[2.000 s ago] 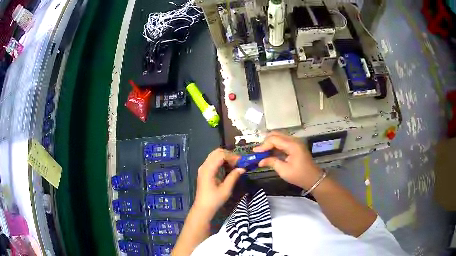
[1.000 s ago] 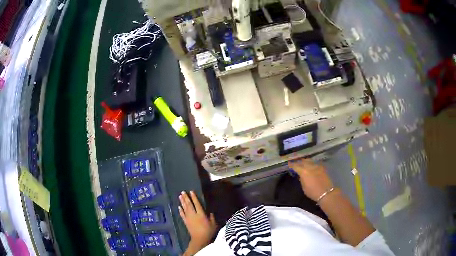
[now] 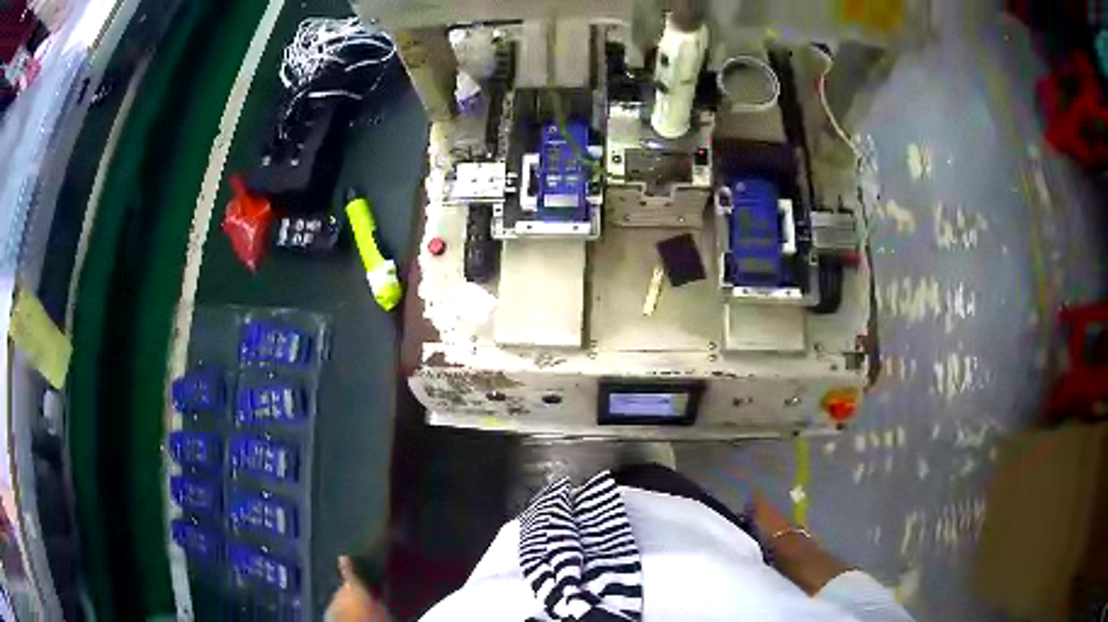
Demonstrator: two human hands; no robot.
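Observation:
Blue housings lie in two rows in a clear blister tray [image 3: 318, 401] on the green bench at left. One blue housing [image 3: 563, 170] sits in the machine's left fixture [image 3: 512, 201]. Another blue housing [image 3: 753, 237] sits in the right fixture [image 3: 790, 225]. My left hand [image 3: 350, 598] is small and cut off by the bottom edge, right of the tray. My right hand [image 3: 768, 519] is low in front of the machine, mostly hidden beside my body. I cannot tell whether either hand holds anything.
The cream machine [image 3: 486, 389] has a pale driver head [image 3: 680, 75] between the fixtures, a lit screen [image 3: 648, 403] and a red button [image 3: 840, 405]. A yellow-green marker [image 3: 372, 253], red pouch [image 3: 247, 225] and black box [image 3: 298, 158] lie on the bench. A cardboard box [image 3: 1039, 522] stands at right.
The view has shifted. Both hands have dropped lower, and the blue housing they held at first no longer shows in them. The left fixture has come forward with a housing; the driver head has moved right.

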